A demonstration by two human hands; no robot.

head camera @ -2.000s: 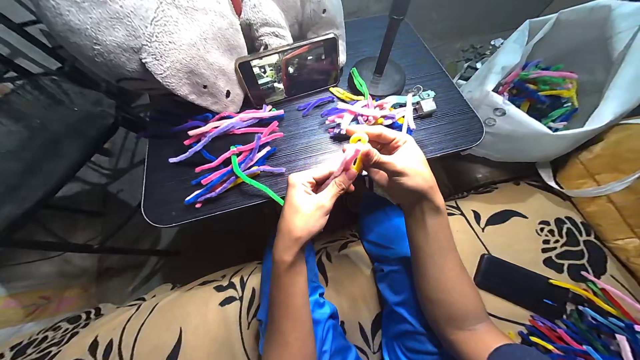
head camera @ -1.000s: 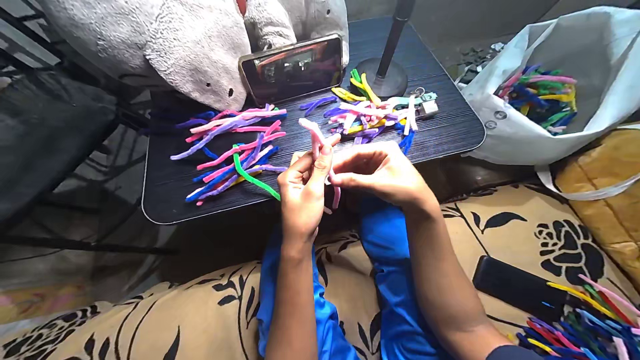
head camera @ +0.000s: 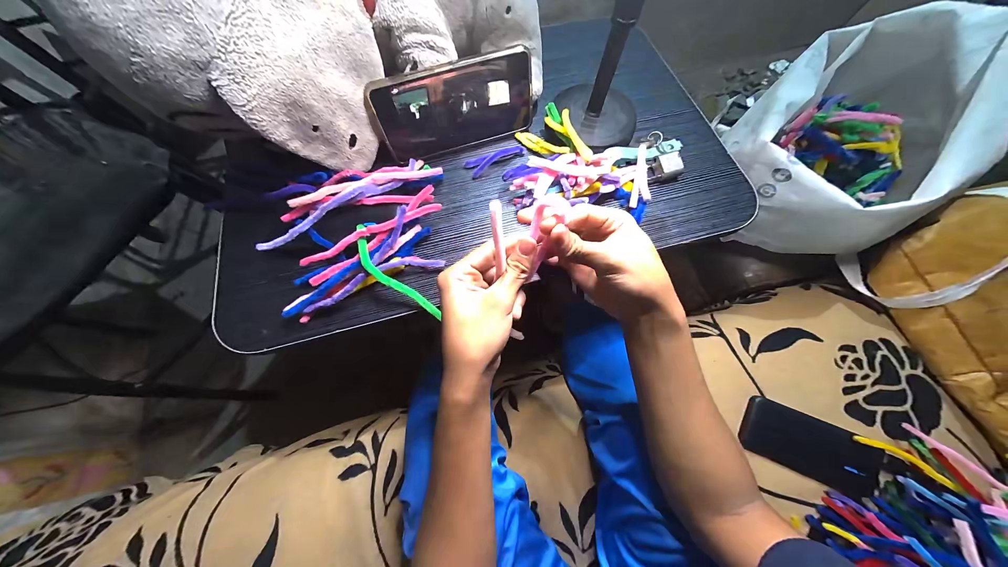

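My left hand [head camera: 484,303] pinches pink fuzzy stems [head camera: 497,236] between thumb and fingers near the table's front edge; one stem end sticks up. Touching it on the right, my right hand [head camera: 610,252] grips a looped part of the pink stem [head camera: 549,209]. Left of the hands, loose pink, purple and blue stems [head camera: 354,197] lie on the black table [head camera: 268,315], with a green stem [head camera: 394,285] reaching toward my left hand. Behind my right hand is a pile of short pink, white, yellow and purple pieces [head camera: 583,169].
A phone [head camera: 453,102] leans against a grey plush toy [head camera: 291,71], beside a round stand base [head camera: 591,114]. At right, a white bag [head camera: 819,213] holds colourful stems. A dark phone [head camera: 811,445] and more stems [head camera: 906,512] lie on the patterned couch [head camera: 787,339].
The yellow piece seen between my fingers two seconds ago no longer shows there; pink stems are in my hands. My right hand has moved up from the lower end of the pink stem.
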